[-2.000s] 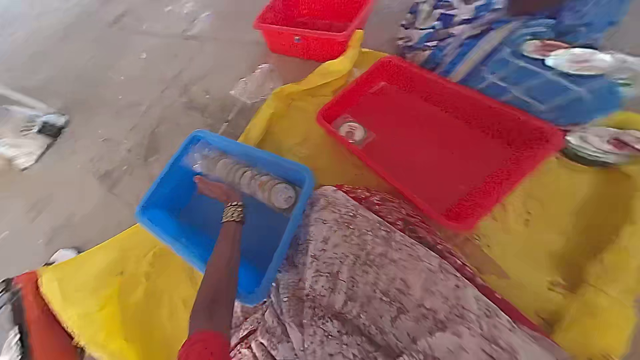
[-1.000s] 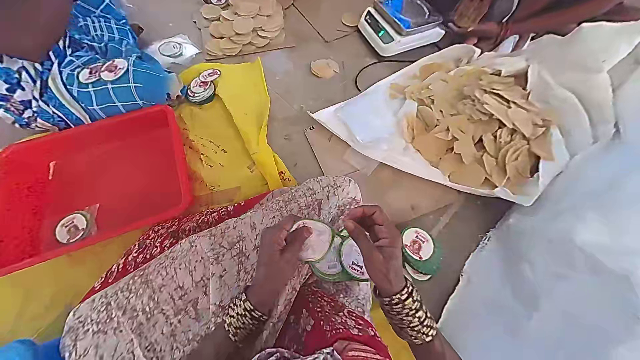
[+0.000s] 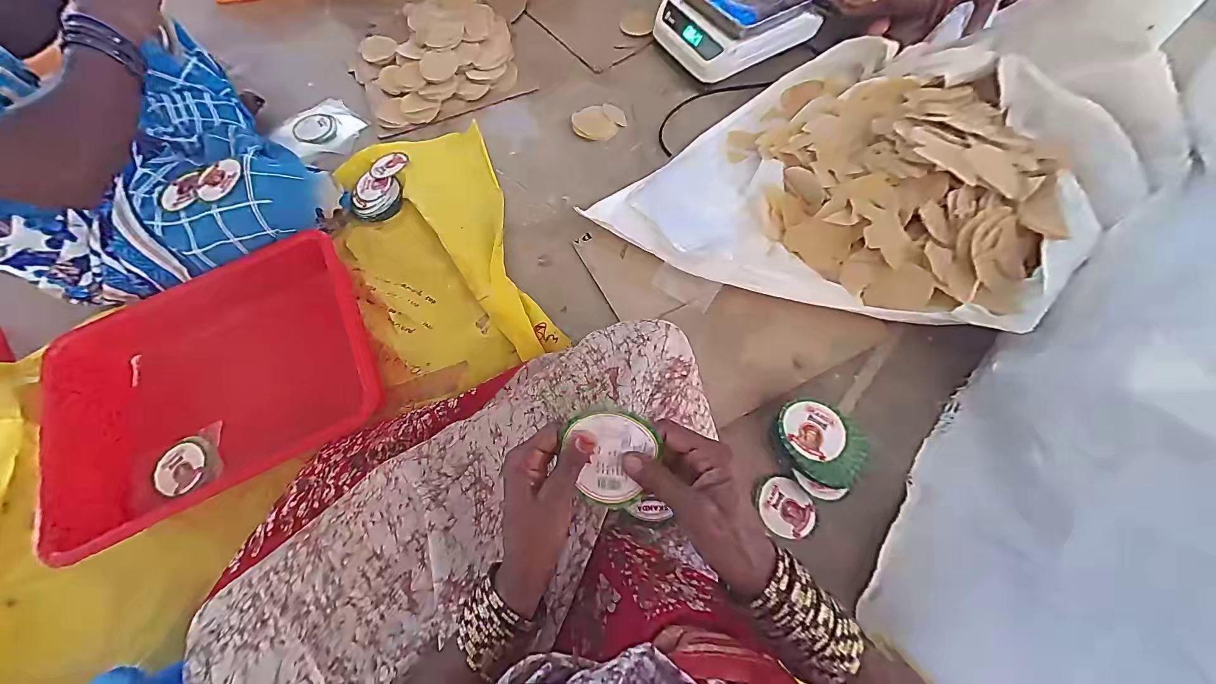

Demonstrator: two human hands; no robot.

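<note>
Between my left hand [image 3: 543, 494] and my right hand [image 3: 701, 494] is a round green-edged printed label [image 3: 608, 465], gripped at both sides, with my thumbs on its face. A second round label [image 3: 650, 510] shows just below it, over my lap; whether I hold it too, I cannot tell. To the right of my right hand, a stack of round green-edged labels [image 3: 815, 432] lies on the floor, with a loose round label [image 3: 787, 506] beside it. My lap is covered by a patterned cloth [image 3: 418, 532].
A red plastic tray [image 3: 228, 332] at left holds a packed round label. White sacking [image 3: 684, 209] bears a heap of thin tan discs [image 3: 912, 190]. Beyond are a digital scale [image 3: 722, 38], more discs [image 3: 442, 57] on cardboard, and a person's arm [image 3: 71, 123] near blue checked cloth [image 3: 223, 204].
My left hand has left the blue tray seen two seconds ago. Since one second ago, both hands have come together on one label. The view has swung right from the blue tray.
</note>
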